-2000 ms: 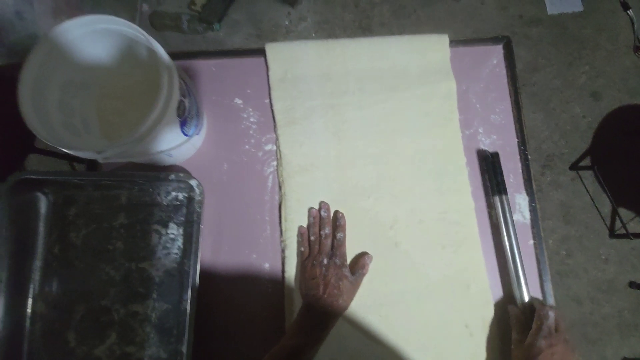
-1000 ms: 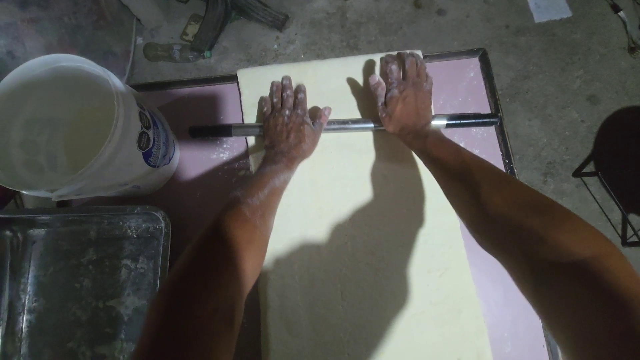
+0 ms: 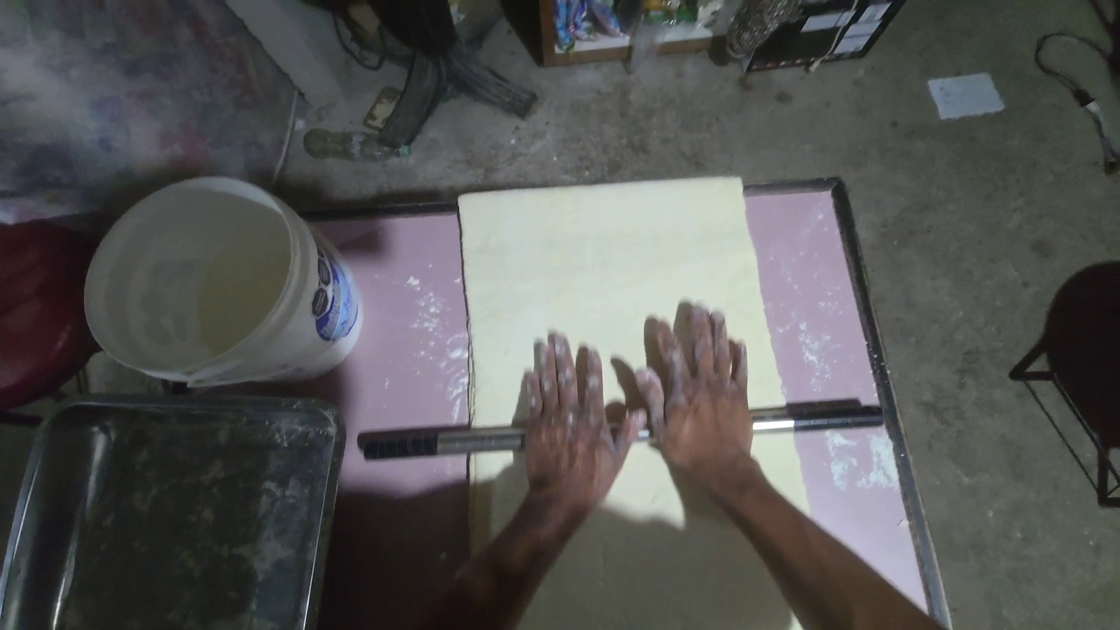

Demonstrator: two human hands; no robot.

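A long sheet of pale dough (image 3: 604, 245) lies over the pink tabletop (image 3: 398, 350), with its far end at the table's back edge. Across the dough rests a metal rolling pin (image 3: 490, 439) with black ends. My left hand (image 3: 573, 429) lies flat over the pin, fingers spread and pointing away from me. Just to its right, my right hand (image 3: 704, 407) presses palm down on the pin in the same way. Both hands are floury, and the pin's middle is partly hidden beneath them.
A white plastic bucket (image 3: 337, 337) stands at the table's left, behind a dark metal baking tray (image 3: 328, 490). Flour marks the pink surface on both sides. A dark stool (image 3: 1085, 332) is on the floor at right, a red seat (image 3: 39, 306) at left. A bottle (image 3: 346, 144) lies beyond the table.
Two seconds ago my right hand held the pin at the right side and my left lay on the dough. Since one second ago, both hands and the pin have come nearer to me along the dough.
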